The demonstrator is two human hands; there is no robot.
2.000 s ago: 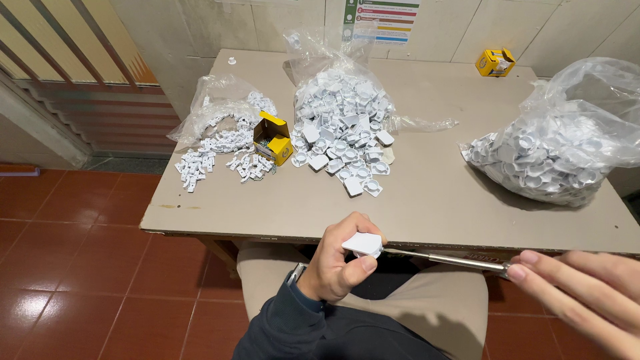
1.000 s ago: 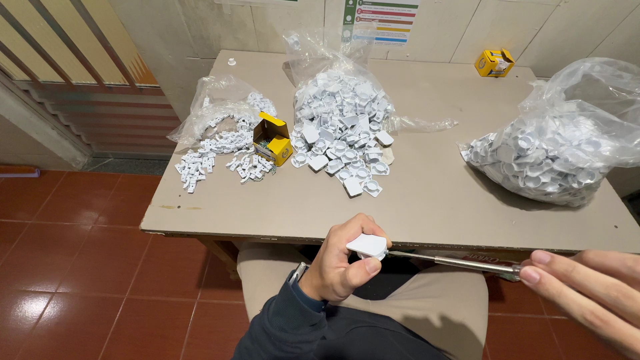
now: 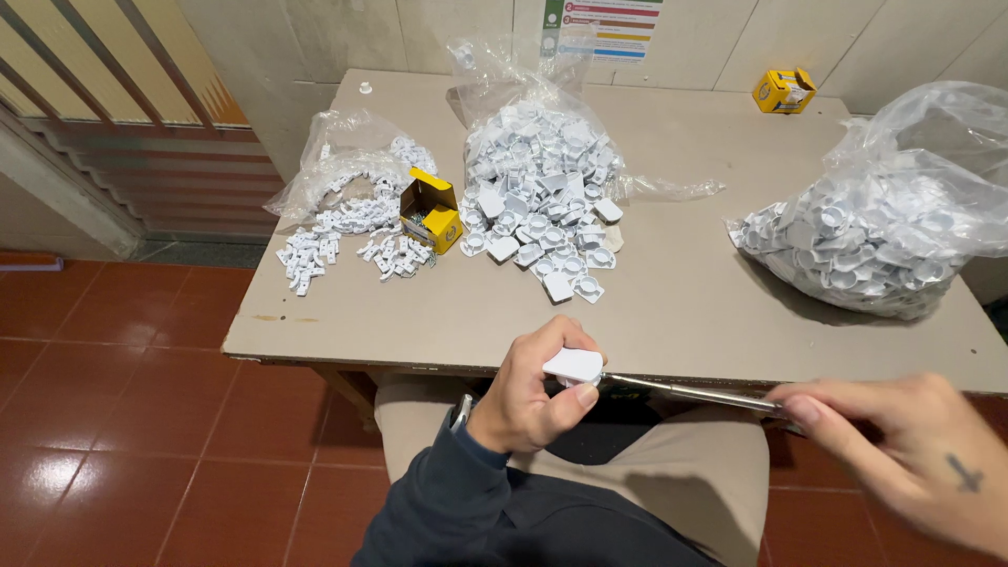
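Just off the table's front edge, my left hand point(image 3: 539, 390) pinches a white plastic piece point(image 3: 573, 365) with a flat rounded top between thumb and fingers. My right hand point(image 3: 906, 449), at the lower right, grips the rear of a thin metal screwdriver point(image 3: 693, 393). The shaft's tip meets the right side of the white piece; the exact contact is too small to make out. Similar white plastic pieces point(image 3: 557, 287) spill from a clear plastic bag point(image 3: 543, 79) behind my left hand.
Small white plastic parts point(image 3: 307, 260) lie at the left beside an open yellow box point(image 3: 441, 228) holding small metal screws. At the right stands a clear bag of white pieces point(image 3: 858, 260). Another yellow box point(image 3: 783, 90) sits at the back of the table point(image 3: 677, 315).
My right hand has shifted its grip on the screwdriver, with the thumb and fingers now more bent around its rear. My left hand and the white piece stay almost in place.
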